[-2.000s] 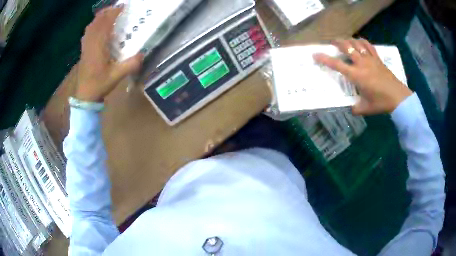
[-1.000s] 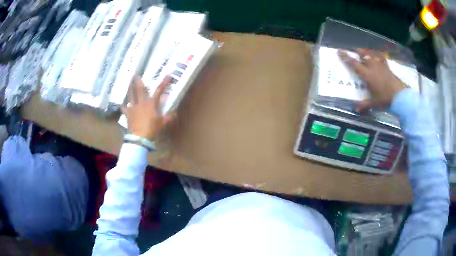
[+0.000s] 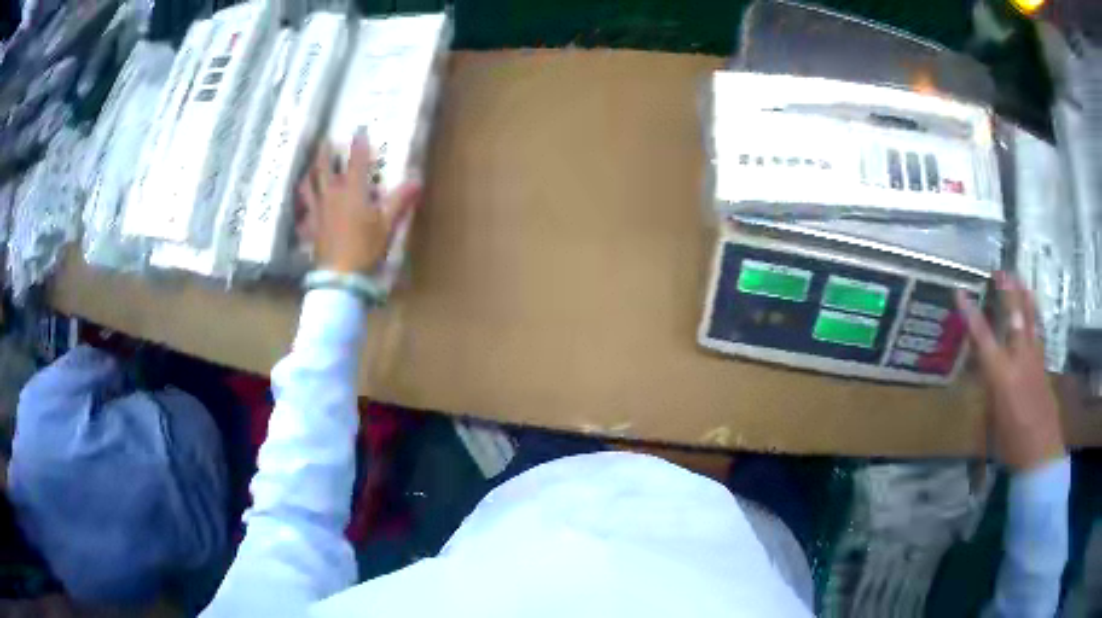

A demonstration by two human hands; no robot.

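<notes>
A white boxed carton in clear film lies across the weighing platter of the digital scale; its three green displays are lit. My right hand is off the carton, fingers apart and empty, at the right end of the scale's key panel. My left hand lies over another bagged carton at the right end of the left row, with fingers across it and thumb at its right edge. The hand hides the carton's lower middle.
More bagged cartons lean in a row at left. Others stand right of the scale. Brown cardboard covers the bench, with a dark green surface beyond it. Another person's blue clothing is at lower left. Packs lie below the bench at right.
My right hand has let go of the carton on the scale and moved down and right. The carton under my left hand has gone from slanted to nearly in line with the row.
</notes>
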